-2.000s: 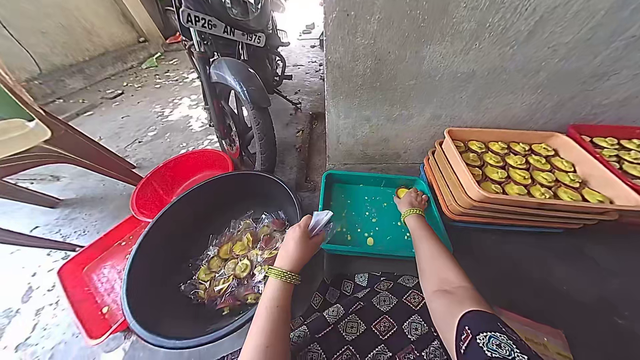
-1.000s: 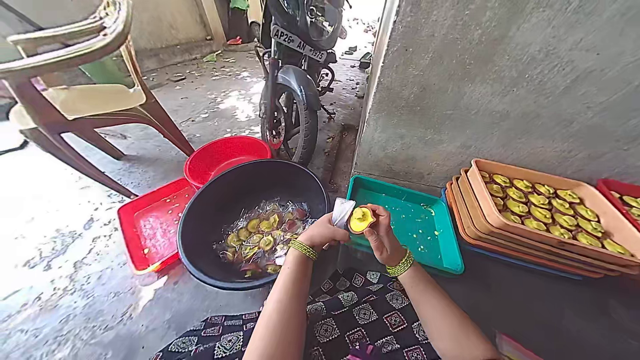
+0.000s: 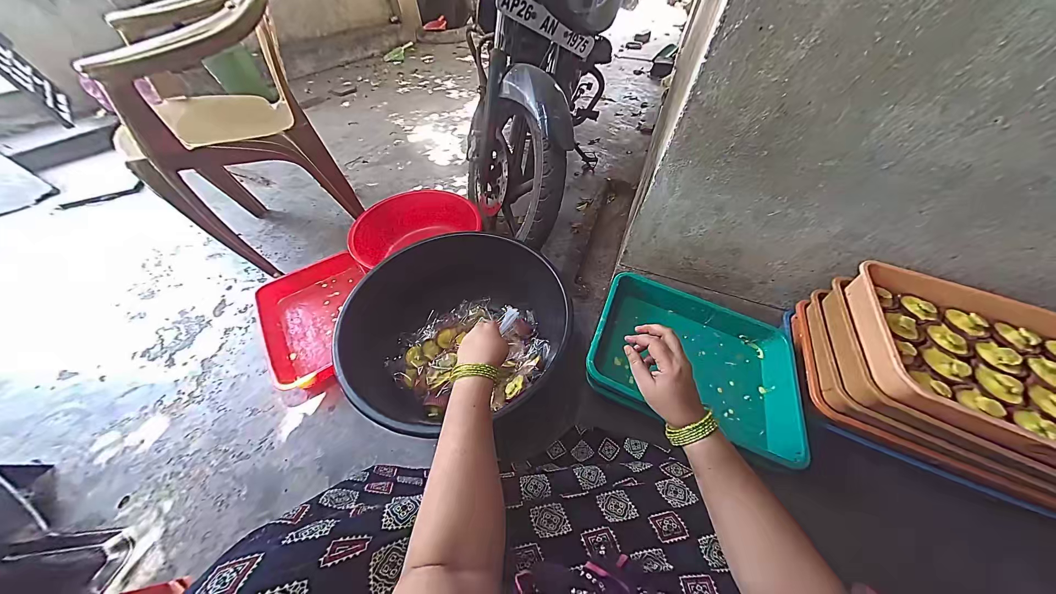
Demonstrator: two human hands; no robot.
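My left hand (image 3: 483, 345) is down in the black plastic tub (image 3: 388, 289), over a heap of small yellow-and-brown items in clear wrappers (image 3: 429, 351). A whitish, clear plastic piece (image 3: 510, 320) sticks out beside its fingers; what the fingers grip is mostly hidden. My right hand (image 3: 660, 371) hovers over the left part of the green plastic tray (image 3: 709, 379), fingers apart and slightly curled, holding nothing. Small yellow bits lie in that tray. Rows of yellow-topped round pieces (image 3: 978, 355) fill the top orange tray (image 3: 874, 322) of the stack at right.
A red basin (image 3: 412, 219) and a red tray (image 3: 305, 322) sit left of the tub. Behind them stand a plastic armchair (image 3: 214, 124) and a motorcycle (image 3: 528, 124). A concrete wall (image 3: 850, 140) rises behind the trays. Patterned cloth (image 3: 610, 503) covers my lap.
My hands were together at a yellow-topped piece and a whitish wrapper; now they are apart. The left has moved into the black tub, the right over the green tray without the piece.
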